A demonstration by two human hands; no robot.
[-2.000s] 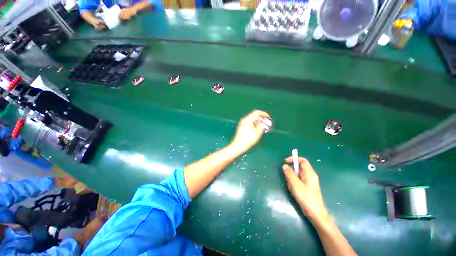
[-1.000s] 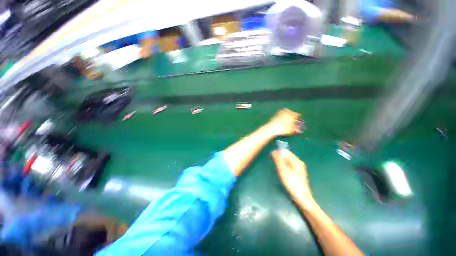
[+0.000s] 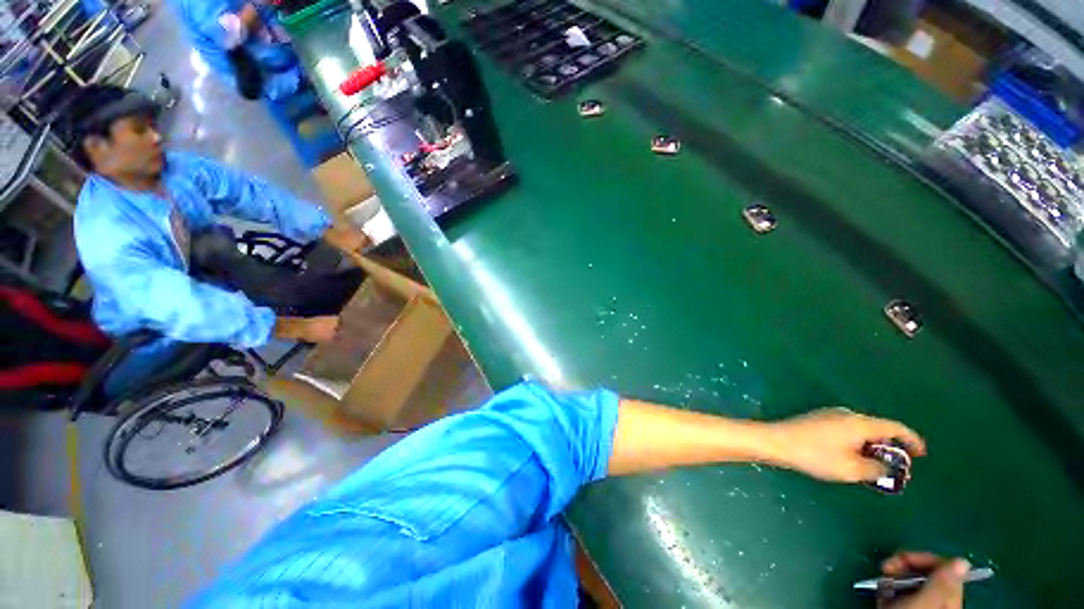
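Note:
My left hand [image 3: 838, 446] reaches across the green belt and holds a small dark housing with a shiny rim [image 3: 888, 466] at its fingertips, just above the belt. My right hand [image 3: 925, 585] is cut off by the bottom edge at the lower right. Its fingers grip a slim silvery tool, likely tweezers [image 3: 977, 576], lying sideways. Several similar housings lie spaced in a row on the belt, the nearest [image 3: 903, 316] above my left hand.
The green belt [image 3: 666, 297] runs diagonally. A black parts tray [image 3: 559, 48] and a black fixture with red-tipped handles [image 3: 458, 143] stand at its far end. A clear blister tray [image 3: 1016, 167] is at upper right. A seated person [image 3: 155, 250] and an open cardboard box [image 3: 398, 363] are at left.
The view has swung left, so both hands now appear further right and lower. The seated person and box show clearly. My left hand still holds a housing, my right the tool.

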